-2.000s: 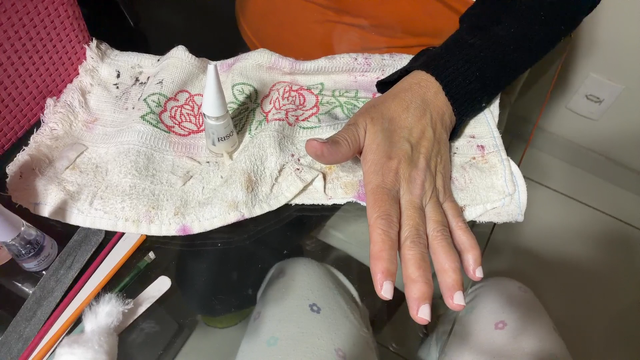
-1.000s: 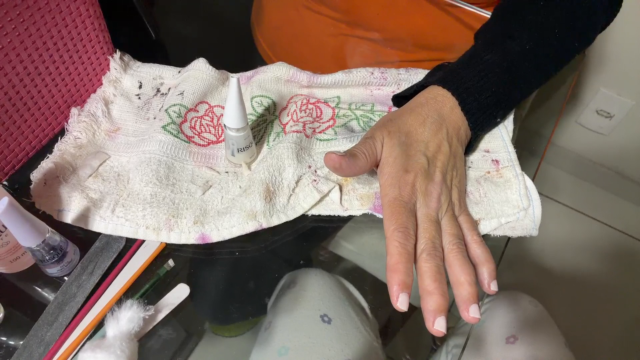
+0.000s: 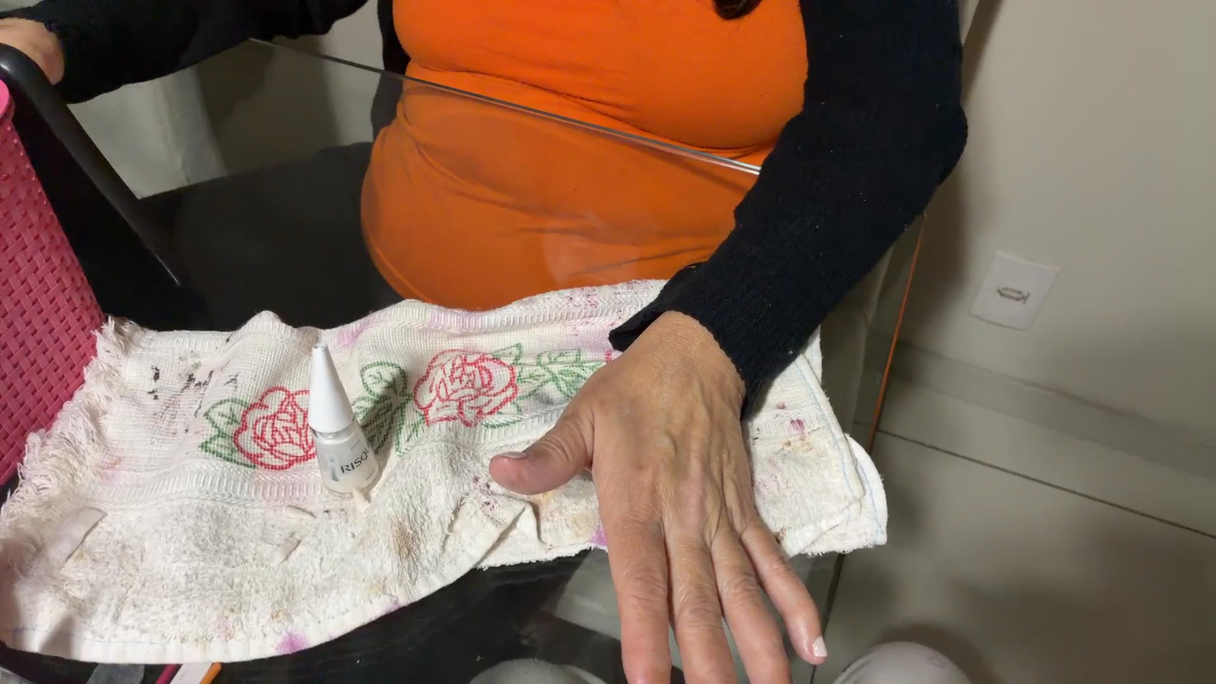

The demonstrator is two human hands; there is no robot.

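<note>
Neither my left hand nor my right hand shows in the head view. On a stained white towel point(image 3: 218, 560) with embroidered red roses stands a small Risqué nail polish bottle point(image 3: 347, 464) with a tall white cap, upright and closed. To its right, the hand of another person point(image 3: 679, 484) lies palm down across the towel, its fingers spread past the near edge. The little finger's nail looks pale; the other fingertips are cut off by the frame's bottom edge.
Across the glass table point(image 3: 456, 627) sits the person in an orange top point(image 3: 570, 190) and dark sleeves. A pink woven basket point(image 3: 38, 304) stands at the left. Tips of a grey file point(image 3: 116, 674) and thin sticks point(image 3: 195, 674) show at the bottom left. My knee point(image 3: 902, 665) is below.
The view has tilted up, bringing in more of the person's torso and cutting off most of the tools at the bottom left. The bottle still stands on the towel.
</note>
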